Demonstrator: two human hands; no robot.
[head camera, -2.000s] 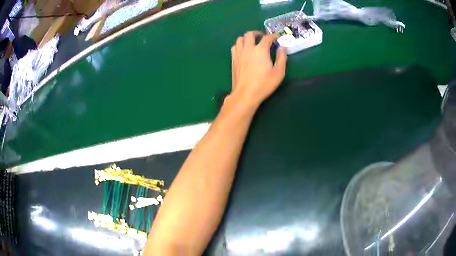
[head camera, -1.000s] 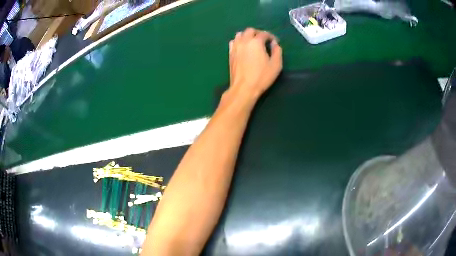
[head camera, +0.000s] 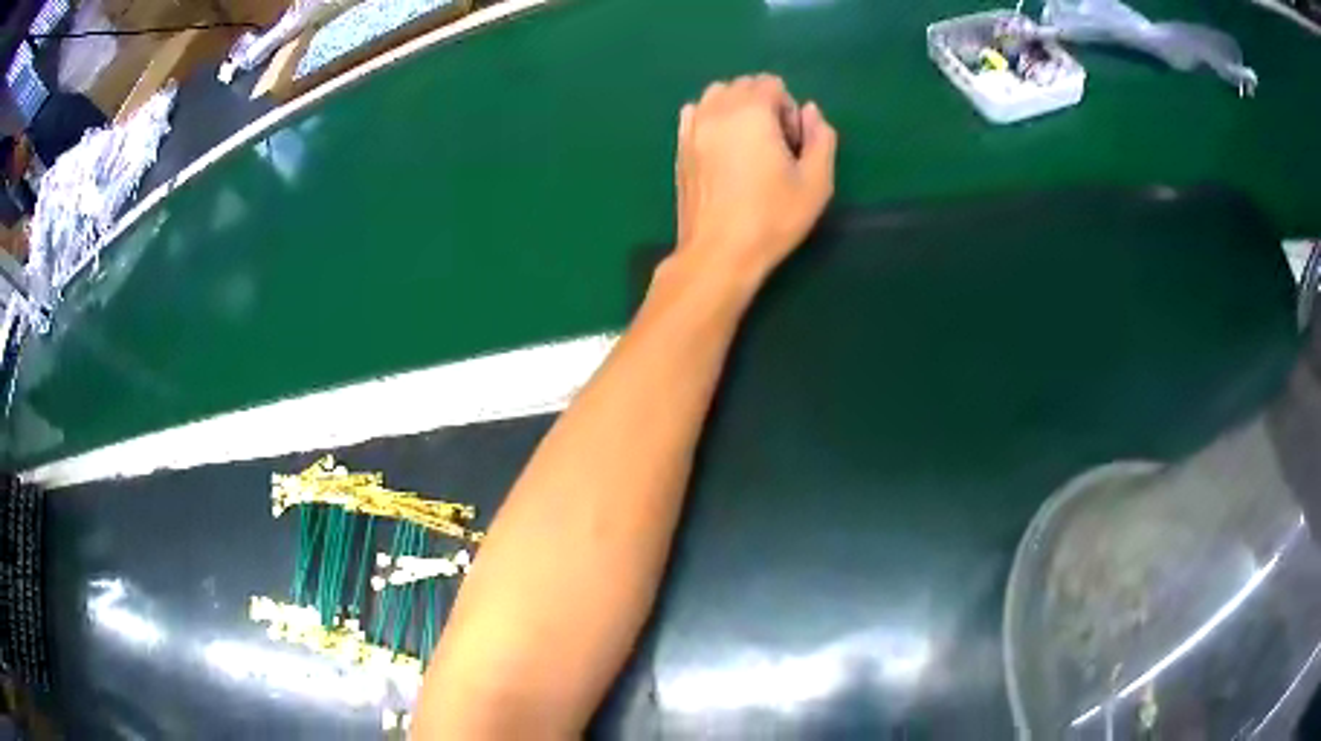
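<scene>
My left hand (head camera: 753, 159) rests over the green conveyor, palm down. Its fingers are curled in loosely and the thumb lies by the index finger; nothing shows in it. A white open socket housing (head camera: 1014, 99) with small coloured parts inside lies on the belt to the right of the hand, not touching it. A clear plastic bag (head camera: 1145, 36) extends right from the housing. Green wires (head camera: 333, 565) with brass contact strips (head camera: 370, 500) lie in a bundle left of my forearm. My right hand is not in view.
A clear plastic fume hood (head camera: 1101, 608) stands at the lower right. A dark mat (head camera: 1000, 333) lies in front of the conveyor belt (head camera: 435, 217). White cords (head camera: 102, 181) and cardboard boxes are at the upper left. A black ribbed edge (head camera: 22, 579) is at the far left.
The housing and its bag have moved right along the belt, away from my left hand. That hand was open at the housing's edge and has since let go and curled its fingers.
</scene>
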